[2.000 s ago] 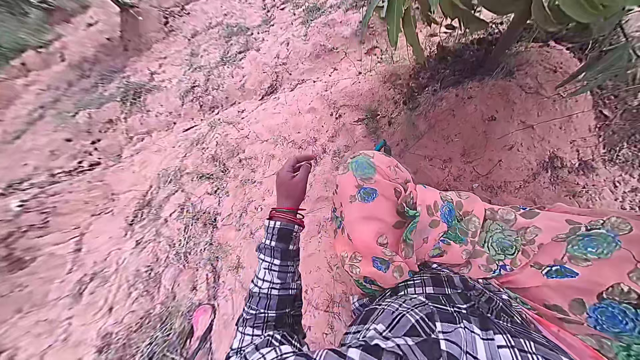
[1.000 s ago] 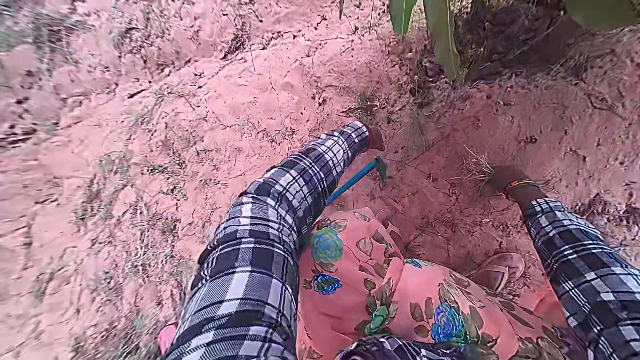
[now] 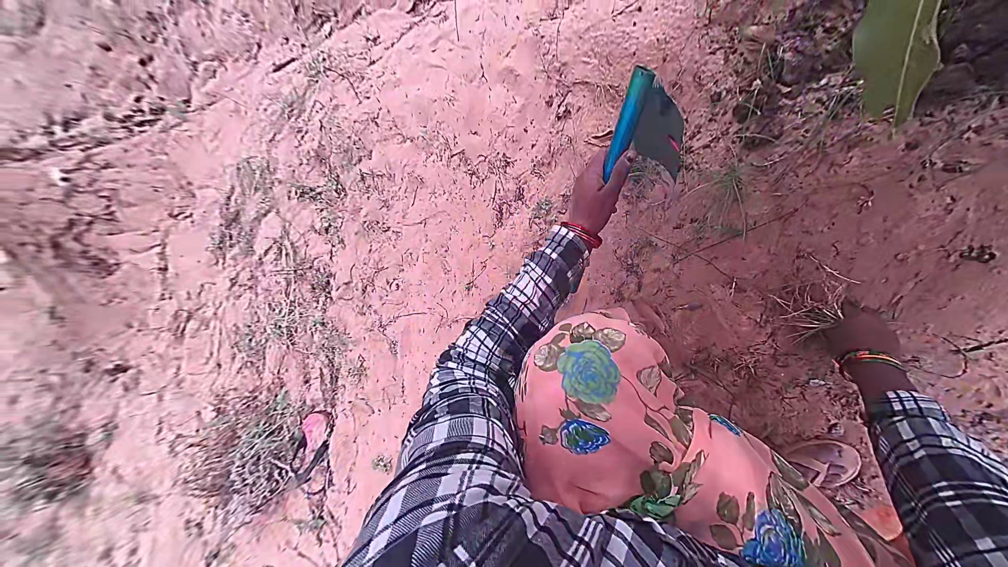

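My left hand point(image 3: 600, 193), with red bangles at the wrist, is closed round the lower end of a hand tool's blue-green handle point(image 3: 628, 118). A broad, dark, flat blade point(image 3: 660, 130) shows on the handle's right side, over the soil. To the lower right, my right hand point(image 3: 862, 335) is low over the reddish ground, in shade, with a tuft of dry grass point(image 3: 811, 311) at its fingers. The fingers look closed on the tuft, though they are partly dark. Both arms have black-and-white checked sleeves.
A knee under pink floral cloth point(image 3: 598, 409) lies between the arms. A sandal point(image 3: 827, 461) is at lower right, and a pink and dark item point(image 3: 315, 437) at lower left. Green leaves point(image 3: 898, 59) hang at upper right. Dry weeds point(image 3: 244, 449) dot the uneven soil.
My left hand has moved up and away from the knee with the tool, whose blade now shows. My right hand, out of view two seconds ago, remains by the dry grass.
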